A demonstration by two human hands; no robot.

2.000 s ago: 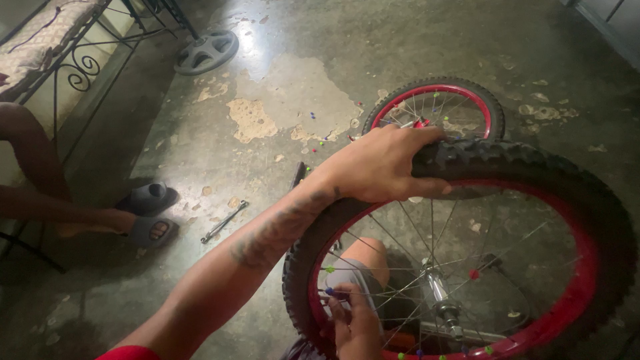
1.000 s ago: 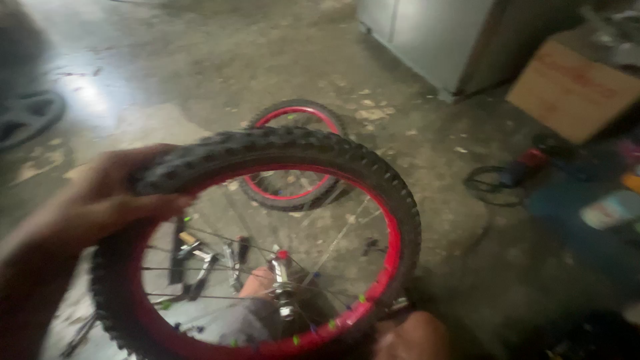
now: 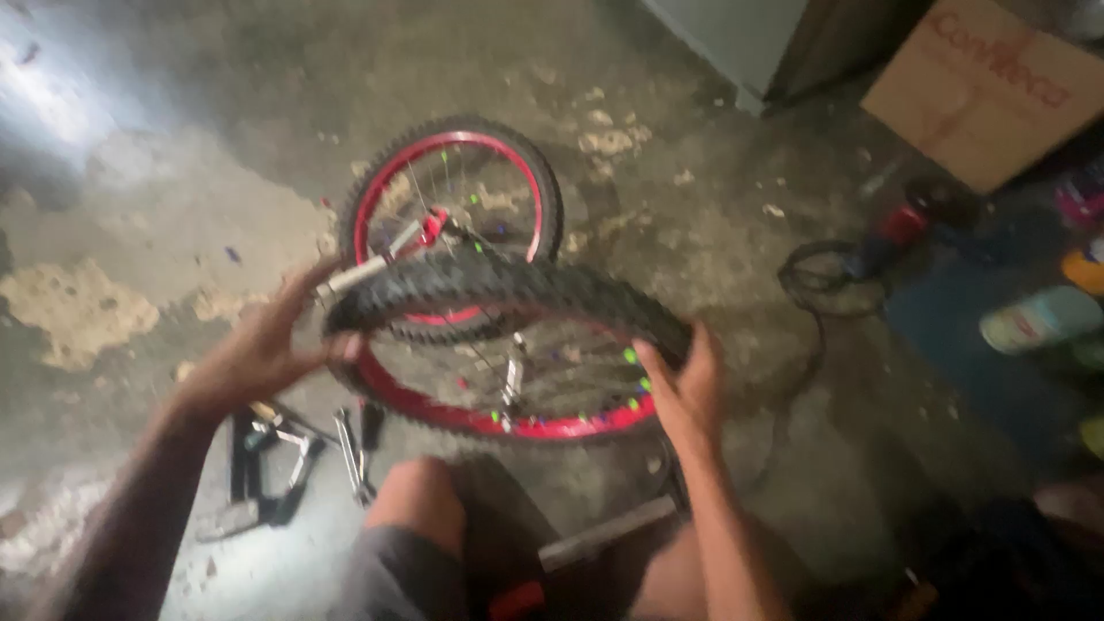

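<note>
A bicycle wheel with a red rim and knobby black tire (image 3: pixel 517 289) is held tilted in front of me, above my knees. My left hand (image 3: pixel 289 336) grips its left side, thumb over the rim. My right hand (image 3: pixel 690 379) holds the right side, with the thumb inside the rim and the fingers outside the tire. Green and blue beads sit on the spokes near the metal hub (image 3: pixel 514 375). Beyond it lies a second red-rimmed wheel (image 3: pixel 552 203), partly hidden behind the held one. A pale tube with a red part (image 3: pixel 371 269) shows near my left fingers.
Wrenches (image 3: pixel 349 453) and other metal tools or parts (image 3: pixel 297 457) lie on the worn concrete floor, left of my knees. A cardboard box (image 3: pixel 987 90) stands at the upper right, near a grey cabinet (image 3: pixel 733 43). A corded power tool (image 3: pixel 897 228) and a white container (image 3: pixel 1039 319) are at the right.
My right hand, low at the spokes two seconds ago, now grips the wheel's right side. The held wheel has tipped flatter since one second ago. The view has swung right.
</note>
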